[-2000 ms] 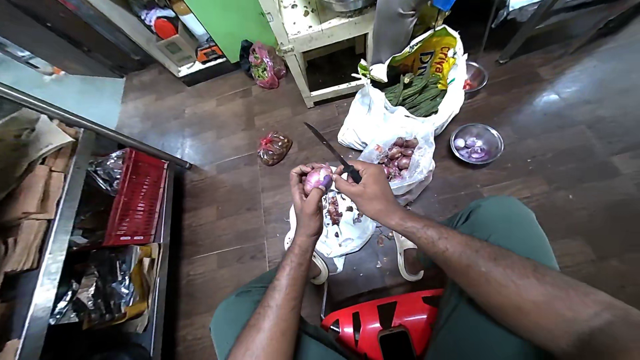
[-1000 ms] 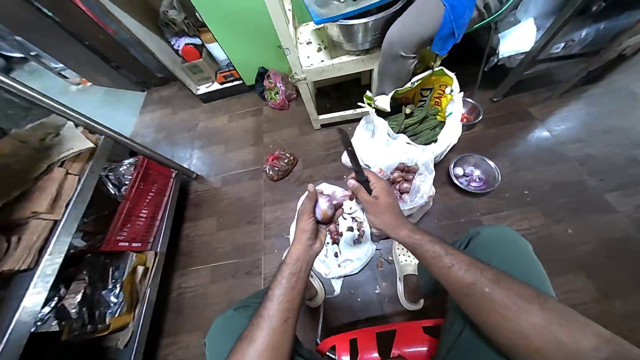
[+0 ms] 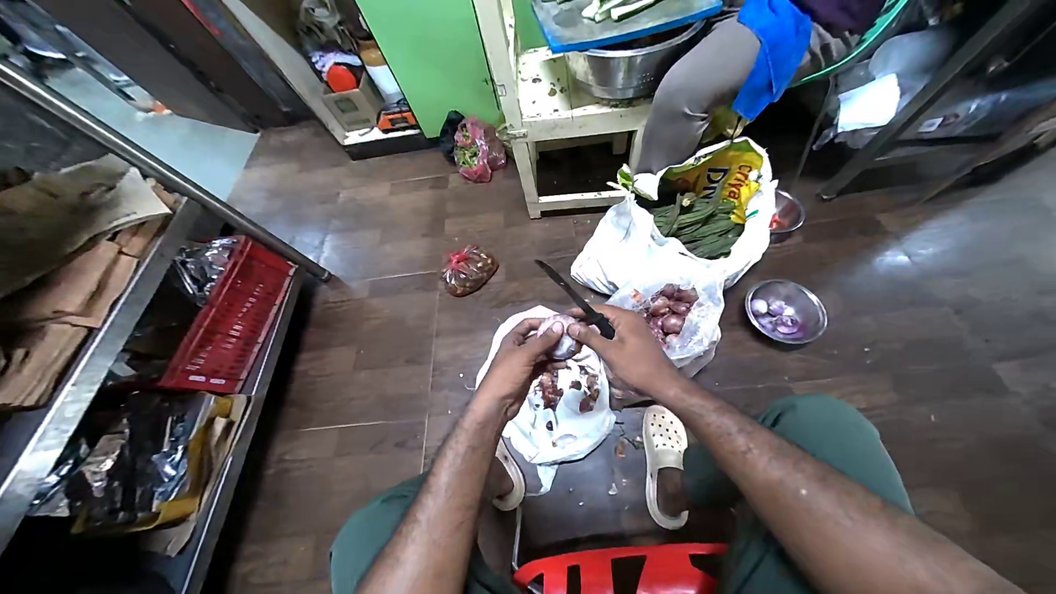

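My left hand (image 3: 521, 360) grips an onion (image 3: 563, 340) above a white plastic bag (image 3: 561, 429) on the floor, where brown and reddish peelings lie. My right hand (image 3: 629, 345) is closed around the black handle of a knife (image 3: 575, 295), its blade pointing up and left, while the thumb touches the onion. Just right of my hands, a clear plastic bag holds red onions (image 3: 670, 312). A steel bowl (image 3: 786, 312) farther right contains several peeled onions. Behind, a white sack (image 3: 627, 247) holds long green vegetable pods (image 3: 701, 227).
A small knotted bag (image 3: 469, 271) lies on the floor ahead. A metal rack with a red plastic basket (image 3: 233, 322) stands left. A cream wooden table (image 3: 577, 128) bears a steel pot (image 3: 631, 73). Beside it sits another person, whose leg (image 3: 701, 82) shows. Another bowl (image 3: 788, 216) is behind the sack.
The knife has moved off the onion; my right thumb now touches it while that hand keeps the knife. More of the seated person and the table shows as the view has tilted up.
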